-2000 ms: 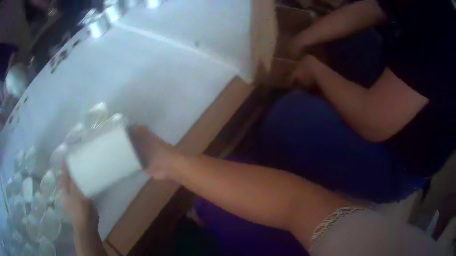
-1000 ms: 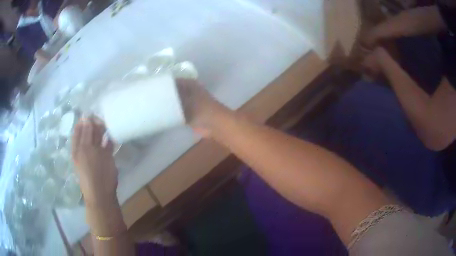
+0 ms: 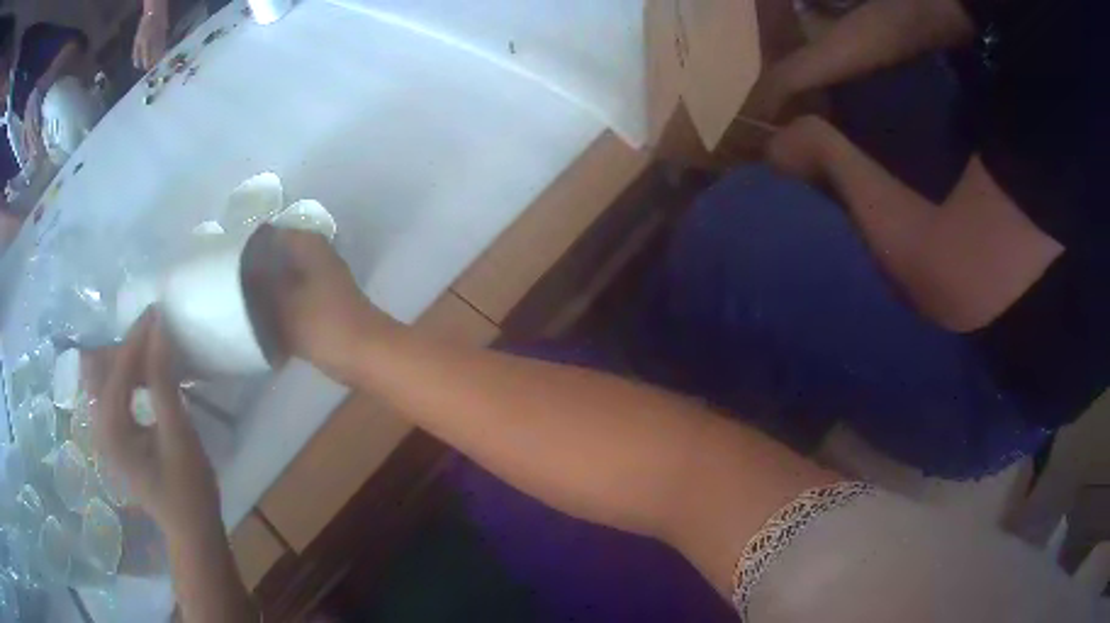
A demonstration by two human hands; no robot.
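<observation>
A white plastic cup (image 3: 217, 314) is held on its side above the table at left, somewhat blurred. My right hand (image 3: 304, 292) is at its open end, with the fingers inside or over the dark mouth; the fingertips are partly hidden. My left hand (image 3: 149, 420) is at the cup's lower left side, fingers spread and slightly bent, and the fingertips are close to the cup; whether they touch it is unclear. Several glossy bagged cups (image 3: 71, 475) stand at the far left, and a few white ones (image 3: 258, 197) stand just behind the held cup.
The white table (image 3: 438, 146) has brown cardboard (image 3: 536, 243) along its near edge. An open carton (image 3: 700, 73) stands at upper right by a neighbouring person's hands (image 3: 803, 146). Small dark specks (image 3: 183, 67) lie on the far side. Another person is at upper left.
The view has shifted, so things sit differently in the frame. The cup has turned, its dark mouth now showing more toward my right hand. My left fingers have spread.
</observation>
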